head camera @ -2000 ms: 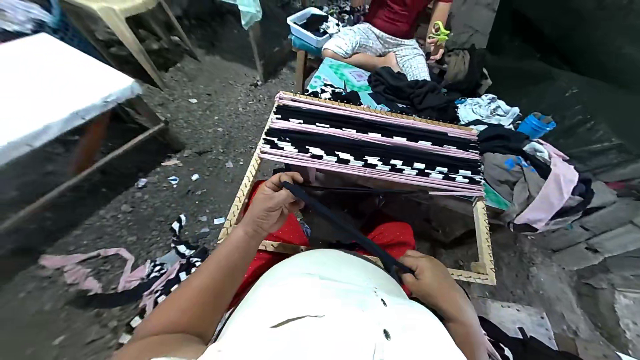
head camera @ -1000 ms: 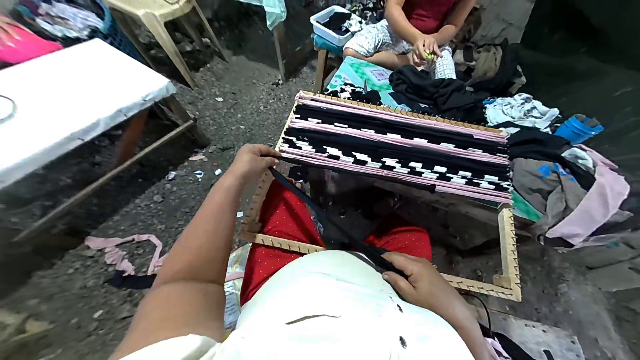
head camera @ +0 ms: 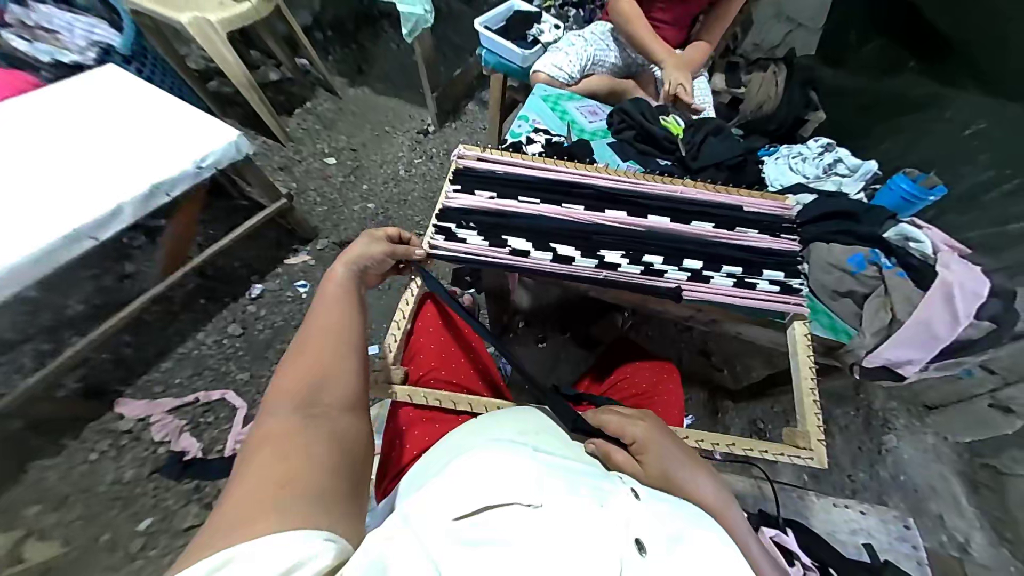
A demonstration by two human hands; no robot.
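Observation:
A wooden loom frame (head camera: 744, 445) edged with nails rests across my lap. Its far half carries stretched pink, black and white fabric strips (head camera: 624, 232). My left hand (head camera: 382, 254) is at the frame's left side, fingers closed on a black fabric strip (head camera: 496, 344) by the nearest woven row. From there the strip runs slantwise down to my right hand (head camera: 640, 444), which grips it over the near rail, close to my white shirt. A knot-like lump shows in the nearest black strand.
A white-topped table (head camera: 120, 152) stands at left, a plastic chair (head camera: 216, 20) behind it. Across from me sits a person with clasped hands (head camera: 678, 80). Green-handled scissors (head camera: 674, 126) lie on black cloth. Fabric heaps (head camera: 872, 280) and a blue container (head camera: 908, 192) are at right.
My left hand has moved up to the frame's left side by the woven rows, with the strip stretched between my hands. The green-handled scissors, earlier in the other person's hand, now lie on the black cloth.

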